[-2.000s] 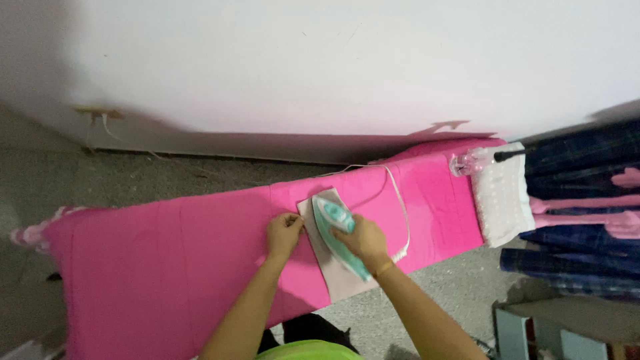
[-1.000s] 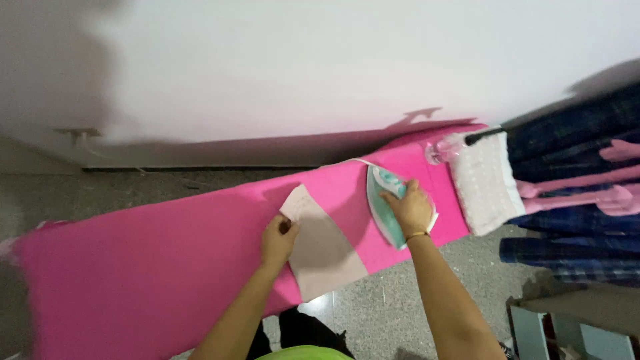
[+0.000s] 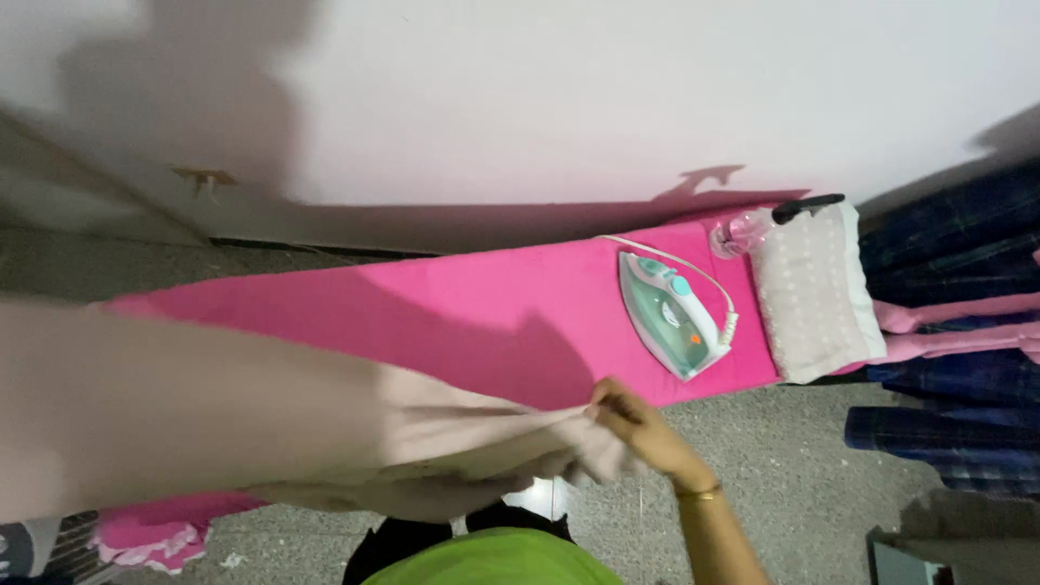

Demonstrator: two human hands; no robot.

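My right hand (image 3: 621, 414) pinches the edge of a beige cloth (image 3: 455, 422) near the front edge of the pink ironing board (image 3: 487, 301). The cloth is lifted and stretches away to the left of the view, blurred there and covering part of the board. My left hand is not visible. On the right part of the board a white and teal steam iron (image 3: 670, 313) lies untouched, its white cord running behind it.
A clear spray bottle with a black nozzle (image 3: 743, 231) lies at the board's right end, beside a folded whitish cloth (image 3: 812, 292). Dark plaid fabric (image 3: 942, 390) hangs at the right. A wall (image 3: 520, 106) runs along the far side. A grey box (image 3: 902, 561) stands lower right.
My right hand has let go of the iron and taken hold of the beige cloth. The cloth, flat on the board before, is now raised and spread to the left. My left hand has gone out of sight.
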